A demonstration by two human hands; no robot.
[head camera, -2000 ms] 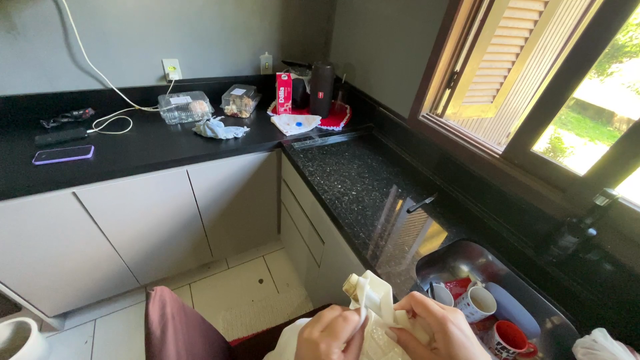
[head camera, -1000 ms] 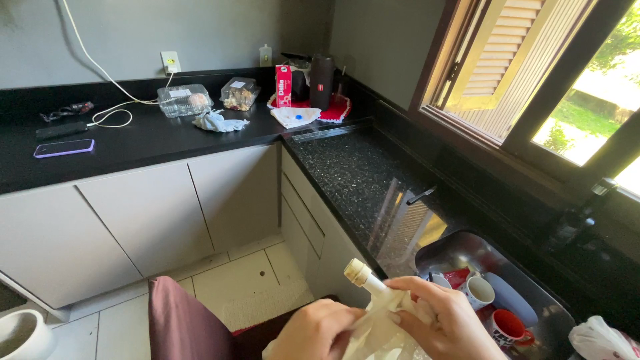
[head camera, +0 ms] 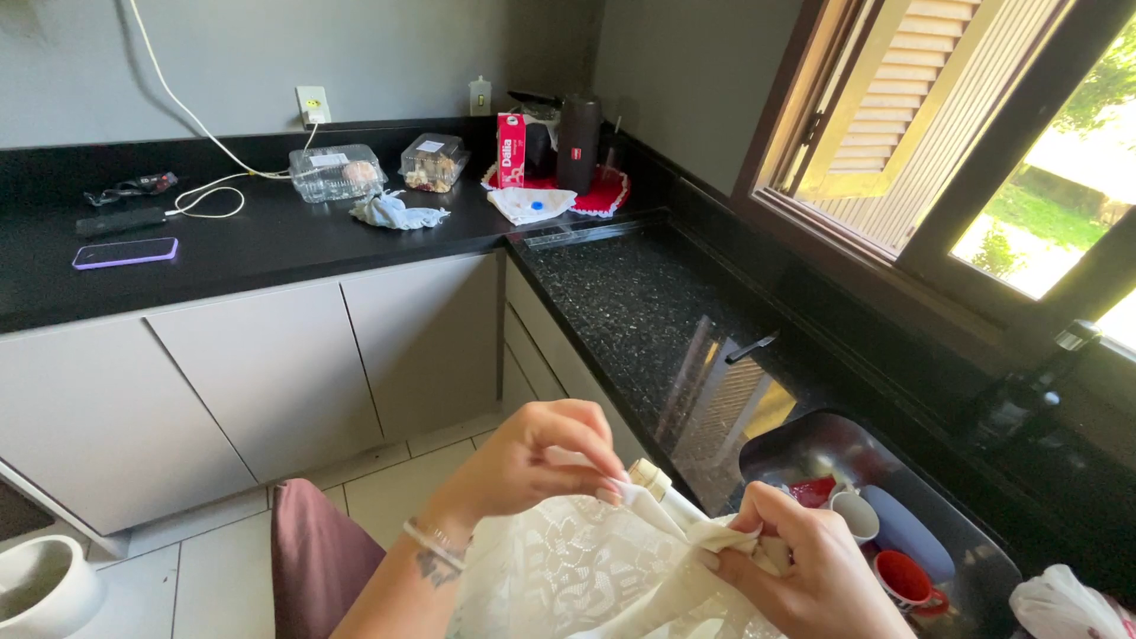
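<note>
A cream lace curtain (head camera: 568, 555) hangs from both hands at the bottom centre. My left hand (head camera: 550, 453), with a bracelet on its wrist, pinches the curtain's top edge between thumb and fingers. My right hand (head camera: 772, 555) grips the gathered edge farther right. Between the hands lies a white rod (head camera: 682, 508) with a cream end cap (head camera: 650, 477), partly covered by the fabric. How far the rod runs inside the cloth is hidden.
At right, a sink (head camera: 985, 541) holds a white mug (head camera: 854, 515), a red mug (head camera: 905, 577) and a blue-grey item. A knife (head camera: 751, 348) lies on the black counter. A draped brown cloth (head camera: 311, 559) and a white pot (head camera: 49, 586) stand lower left.
My left hand has risen and turned, now pinching the fabric near the rod's end. The rod's capped end, upright between the hands a second ago, is lower and partly behind the fabric.
</note>
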